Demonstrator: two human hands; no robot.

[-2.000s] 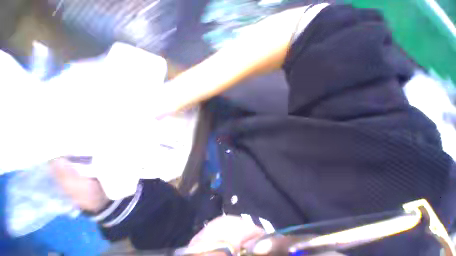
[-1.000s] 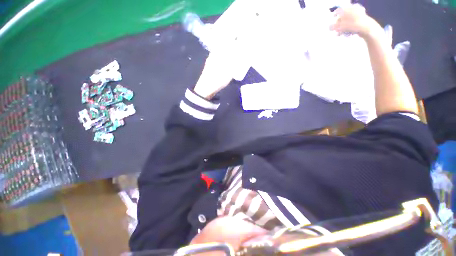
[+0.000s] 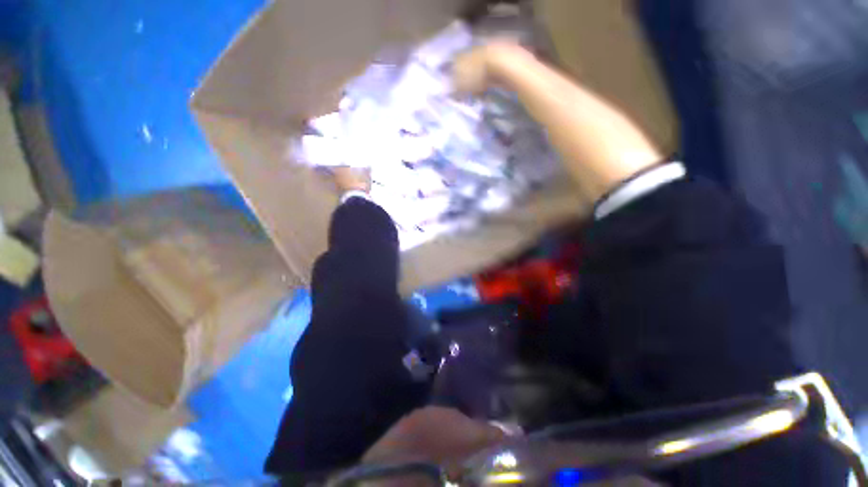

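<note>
A large open cardboard carton (image 3: 249, 157) stands in front of me, holding a loose heap of white plastic housings (image 3: 457, 162), blurred and overexposed; some thin bag film may lie among them. My left hand (image 3: 352, 179) is inside the carton at the near left part of the heap, small and blurred, touching white pieces. My right hand (image 3: 473, 68) reaches over the far right part of the heap. Its fingers are blurred against the white pieces. I cannot tell whether either hand grips a piece.
A second open carton (image 3: 114, 304) stands at the left on the blue floor (image 3: 105, 114). Red objects show under the carton's near edge (image 3: 528, 278) and at the far left (image 3: 43, 342). A dark surface (image 3: 761, 114) runs along the right side. The wearer's glasses frame crosses the bottom.
The view has swung from the black bench with circuit boards and white housings to the carton beside it. Both hands have moved off the bench into the carton.
</note>
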